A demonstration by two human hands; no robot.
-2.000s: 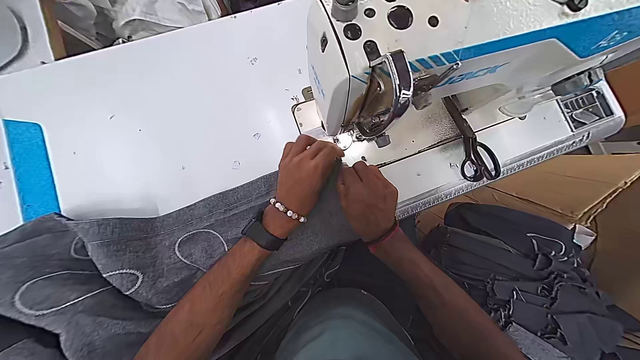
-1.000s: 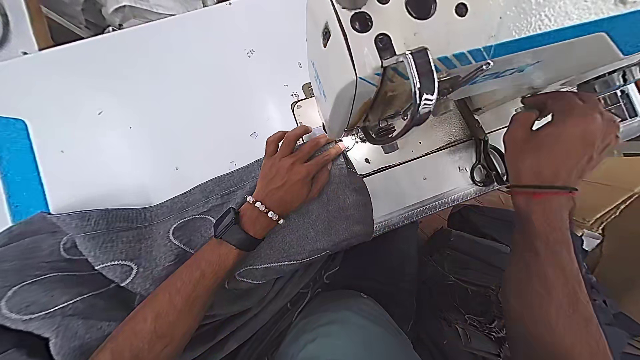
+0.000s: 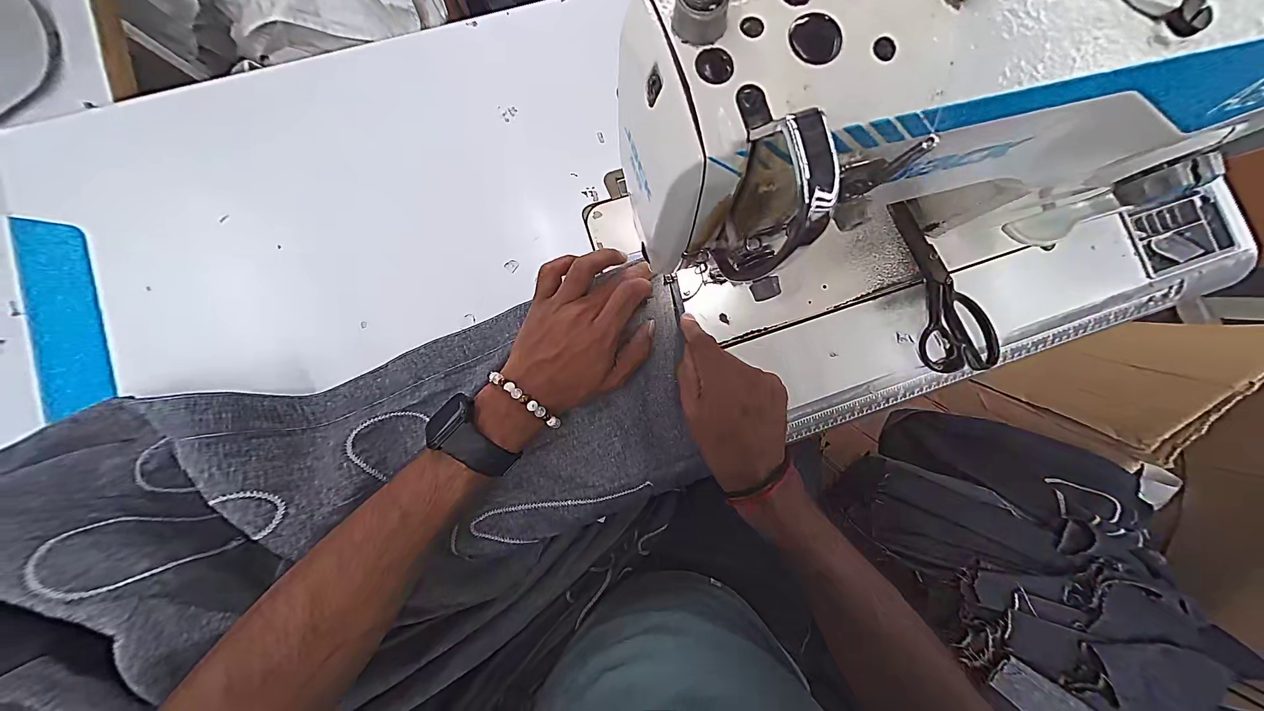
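Note:
Dark grey fabric with pale looped stitching (image 3: 395, 395) runs across the lower left of the white table up to the needle area of a Jack sewing machine (image 3: 681, 138). My left hand (image 3: 583, 331) lies on the cloth with fingers spread, fingertips just left of the presser foot (image 3: 681, 281). At the fabric's right edge, my right hand (image 3: 731, 410) is curled, its index finger pointing at the edge beside the foot; whether it pinches the cloth is hidden. Black-handled scissors (image 3: 953, 321) rest on the machine bed to the right.
A measuring tape strip (image 3: 987, 360) follows the table's front edge. Below at the right, a heap of dark fabric pieces (image 3: 1047, 553) lies by a cardboard box (image 3: 1136, 385). The machine's bobbin winder compartment (image 3: 1180, 232) is at the far right. Pale cloth or plastic (image 3: 326, 25) sits behind the table.
My right hand has come back left from near the right end of the machine bed to the fabric edge by the foot. My left hand has stayed on the cloth near the needle.

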